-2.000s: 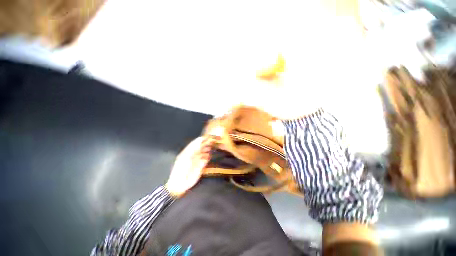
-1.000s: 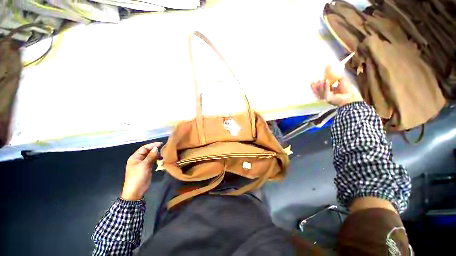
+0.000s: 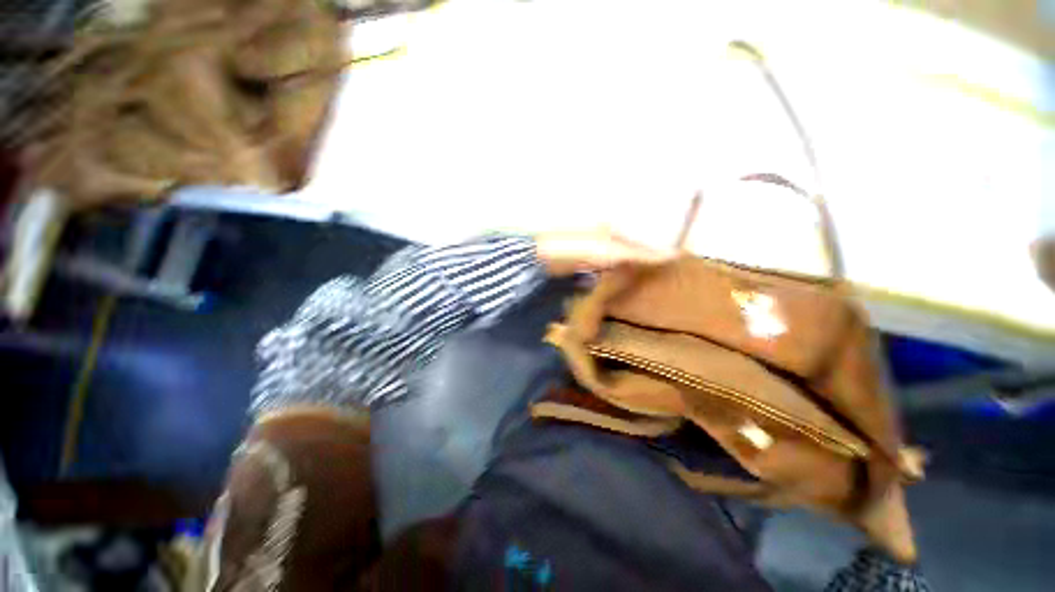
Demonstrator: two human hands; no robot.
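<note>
The tan-brown handbag lies tilted on the lap against the table edge, its right end lower. Its gold-yellow zipper runs along the opening, and small tan tips show at both end corners. A handle stands up over the white table. My left hand is on the bag's upper left side, its fingers partly hidden behind the bag. My right hand is blurred and partly visible at the bag's lower right end; its fingers cannot be made out. No bottle can be seen.
A blurred heap of brown bags lies at the table's left end. The white table spans the top, with yellow tape along its edges. A metal frame stands below the table at left.
The view has swung, and the bag appears farther right and tilted. My left hand has come onto the bag. My right hand has moved from above the table to the bag's right end; the bottle is out of sight.
</note>
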